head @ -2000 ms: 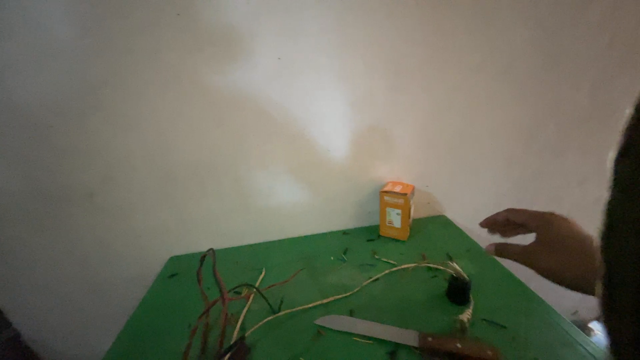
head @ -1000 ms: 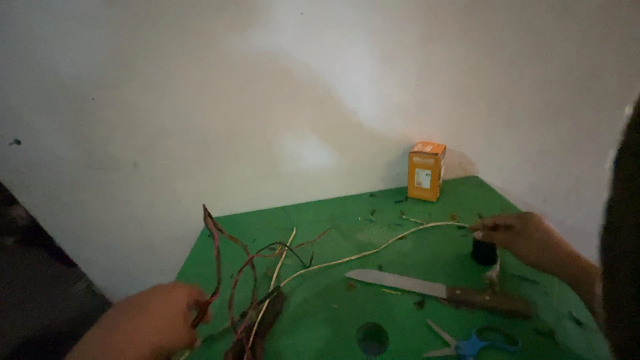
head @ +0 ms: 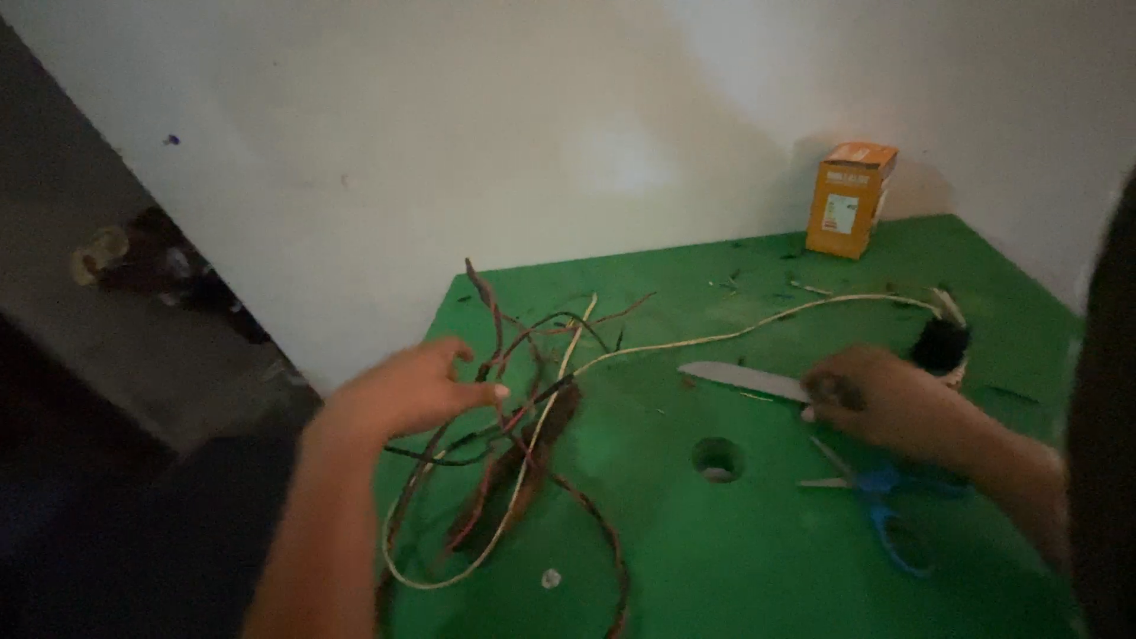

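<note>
My left hand (head: 435, 386) is at the left of the green table, fingers apart beside a tangle of dark and reddish twisted wires (head: 497, 355); whether it touches them is unclear. My right hand (head: 865, 395) is over the handle of a knife, whose blade (head: 741, 377) points left; its grip is blurred. A cream wire (head: 728, 335) runs from the tangle to a black cylindrical fitting (head: 941, 344) behind my right hand. Blue-handled scissors (head: 874, 488) lie with blades apart just below that hand. A dark brown elongated thing (head: 515, 479) lies under the wires.
An orange cardboard box (head: 843, 209) stands at the back right near the wall. Small scraps (head: 728, 284) are scattered across the table (head: 710, 568). A round hole (head: 717, 460) is in its middle, and a small pale disc (head: 551, 579) lies nearer the front.
My right hand has moved from the black fitting to the knife handle. My left hand, out of view in the earliest frame, came in at the left by the wires. The view has shifted down and left.
</note>
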